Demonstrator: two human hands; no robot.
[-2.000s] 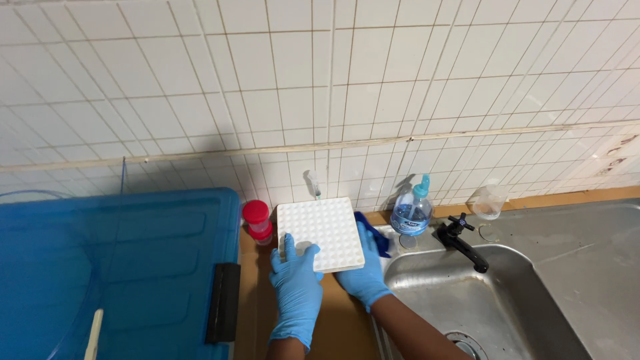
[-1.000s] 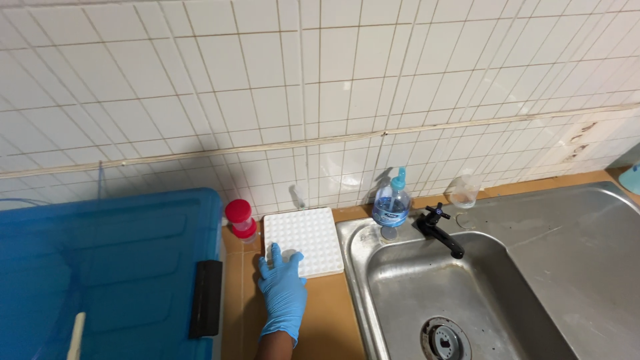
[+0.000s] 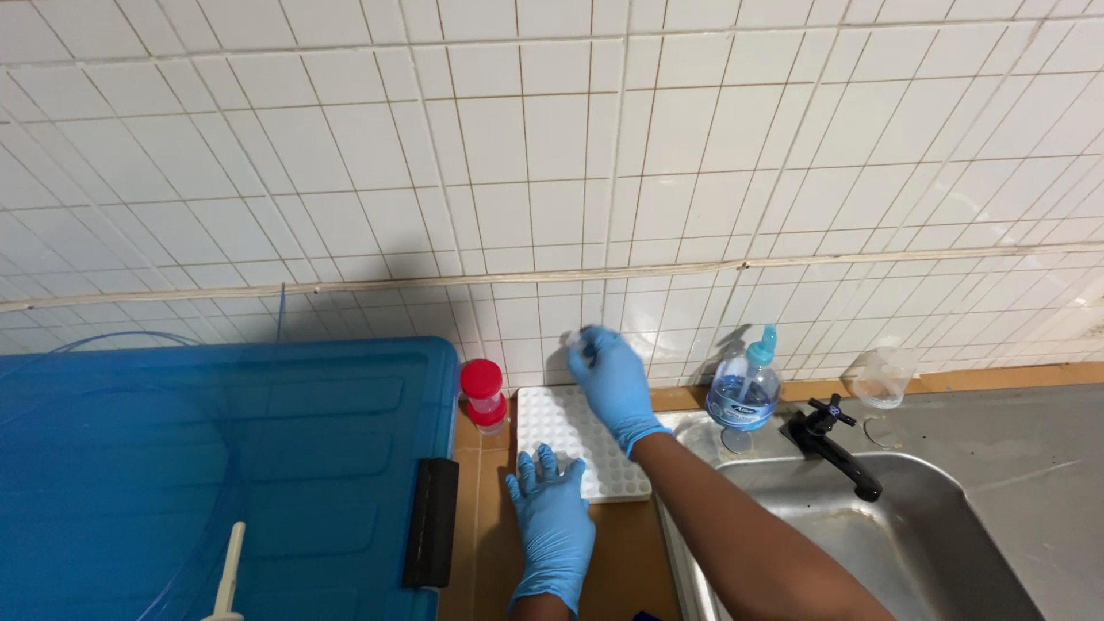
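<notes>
My left hand [image 3: 552, 517], in a blue glove, rests with spread fingers on the near left edge of a white rack with rows of round wells [image 3: 561, 431]. Above the rack's far edge, close to the tiled wall, my right hand [image 3: 611, 375], also gloved, has its fingertips closed around a small clear object [image 3: 575, 340], too blurred to name. Left of the rack stand stacked clear containers with red lids [image 3: 482, 379]. A pump bottle of blue liquid [image 3: 743, 397] stands right of the rack, by the sink.
A large blue plastic bin lid [image 3: 328, 483] with a black latch [image 3: 431, 522] takes up the left. At the right are a steel sink [image 3: 862, 543], a black tap [image 3: 832, 444] and a clear plastic cup [image 3: 886, 378]. A white stick-like handle [image 3: 228, 569] shows at the lower left.
My right hand, out of view one second ago, is back above the rack's far edge. The dark blue cloth at it two seconds ago is no longer in it. My left hand stays on the rack.
</notes>
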